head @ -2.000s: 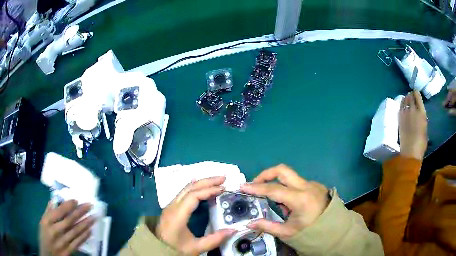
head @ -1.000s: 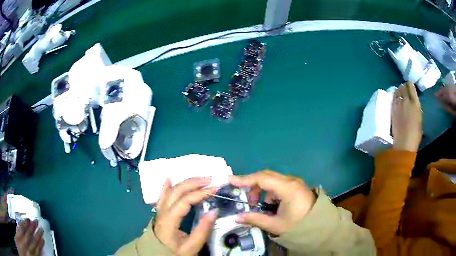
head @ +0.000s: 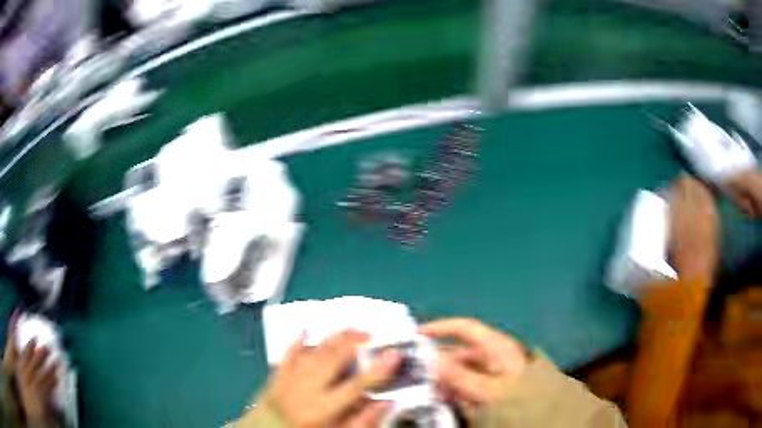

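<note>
The frame is blurred. A white camera unit (head: pixel 334 319) lies at the lower middle, its head towards me. The lens module (head: pixel 407 364) sits at the head's square front, partly behind my fingers. My left hand (head: pixel 334 380) is on the module's left side, its fingertips over its face. My right hand (head: pixel 478 361) holds the head and module from the right. A round opening (head: pixel 422 414) shows below, cut by the frame's edge. Blur hides whether the module is fully seated and any wires.
Spare lens modules (head: pixel 434 188) lie beyond my hands. White camera units (head: pixel 251 226) stand at the left. Another person's hand (head: pixel 693 226) holds a white unit (head: pixel 642 242) at the right. Another hand (head: pixel 36 372) holds a white part at the lower left edge.
The view has shifted, so the bench items appear lower and further right than a second ago. My left fingers have moved onto the module's face. The thin pale line across the module no longer shows.
</note>
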